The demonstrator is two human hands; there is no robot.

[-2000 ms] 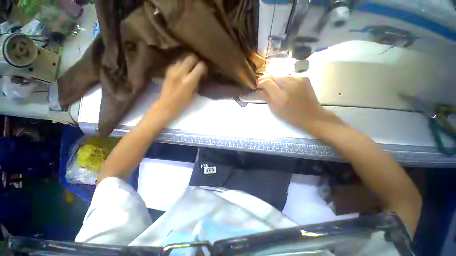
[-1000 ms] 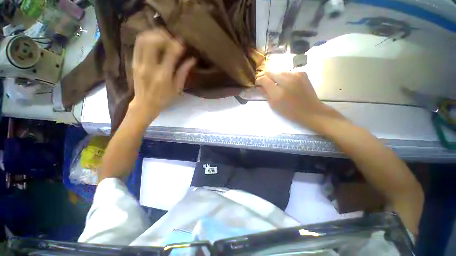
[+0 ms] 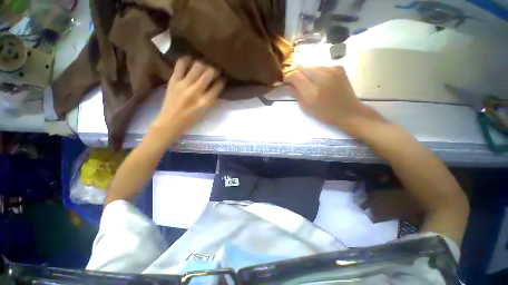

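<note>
The dark brown garment (image 3: pixel 223 33) lies bunched left of the needle, with a small white patch on it. My left hand (image 3: pixel 195 92) is on the garment's lower edge, fingers bent into the cloth; the fingertips are partly hidden in its folds. My right hand (image 3: pixel 320 89) pinches the garment's edge just in front of the needle. The presser foot area (image 3: pixel 309 53) of the sewing machine glows brightly, and the glare hides the needle and stitches.
Scissors (image 3: pixel 490 125) with a green handle lie at the right. A measuring strip (image 3: pixel 267 148) runs along the table's front edge. Another machine part (image 3: pixel 19 58) stands far left. A blue crate (image 3: pixel 83 207) with yellow and clear bags is below. A dark cloth (image 3: pixel 267 192) lies at the lap.
My left hand first lifted left over the garment, then came back to its lower edge. A white patch now shows on the cloth. My right hand stays by the needle.
</note>
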